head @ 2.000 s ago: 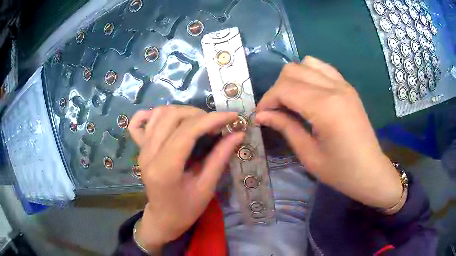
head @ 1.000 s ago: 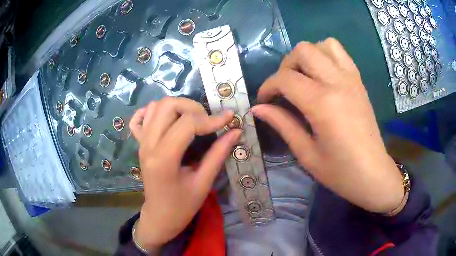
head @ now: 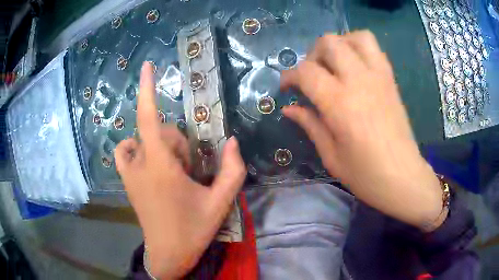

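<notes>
The pale metal strip fixture [head: 209,128] lies slanting over the dark-looking clear blister tray [head: 268,134], with coppery round parts [head: 201,113] in its seats. My left hand [head: 169,202] is over the strip's lower half, index finger stretched up, thumb apart at the strip's right side. It hides some of the lower seats; whether it touches the strip is unclear. My right hand [head: 361,120] is blurred over the tray's right part, thumb and index tips apart. A round part [head: 294,105] shows partly beside them. More round parts [head: 266,105] sit in the tray.
A whitish covered tray [head: 46,136] is at the left. A board with dense rows of silvery discs [head: 457,65] is at the upper right. Green bench surface [head: 396,65] lies between it and the tray. Grey cloth over the lap [head: 301,219] is below.
The strip now lies further left, uncovering tray pockets right of it. My left thumb and index finger have spread apart. My right hand is no longer beside the strip but over the tray.
</notes>
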